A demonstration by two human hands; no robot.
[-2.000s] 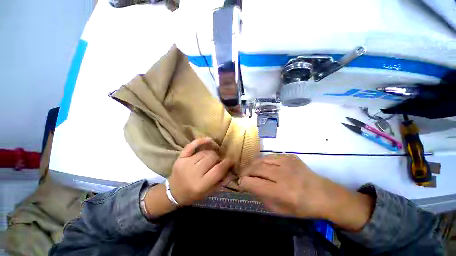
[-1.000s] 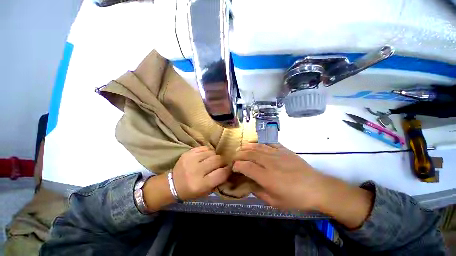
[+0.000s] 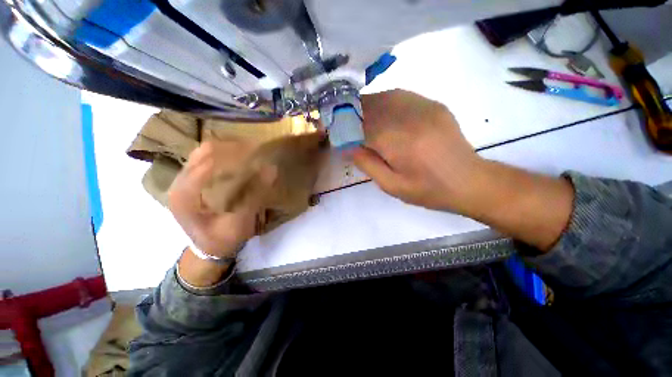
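Note:
The khaki garment piece [image 3: 284, 166] lies bunched left of and below the needle area, one edge under the lit presser foot [image 3: 301, 118]. My left hand [image 3: 217, 195] grips the bunched cloth; hand and cloth are blurred. My right hand [image 3: 413, 143] is just right of the grey-blue guard [image 3: 345, 127], its thumb near the guard's lower end and its fingers partly behind it. No cloth shows in my right hand; whether its fingertips hold anything is hidden.
The large machine head [image 3: 184, 55] fills the upper left. Thread snips with pink and blue handles [image 3: 571, 85] and a black-and-yellow screwdriver [image 3: 647, 92] lie at the right. A measuring tape [image 3: 383, 263] runs along the front edge. A red pipe [image 3: 55, 300] is lower left.
The view has moved closer to the machine head and tilted. My right hand has left the cloth and moved up beside the guard. My left hand has moved left with the cloth.

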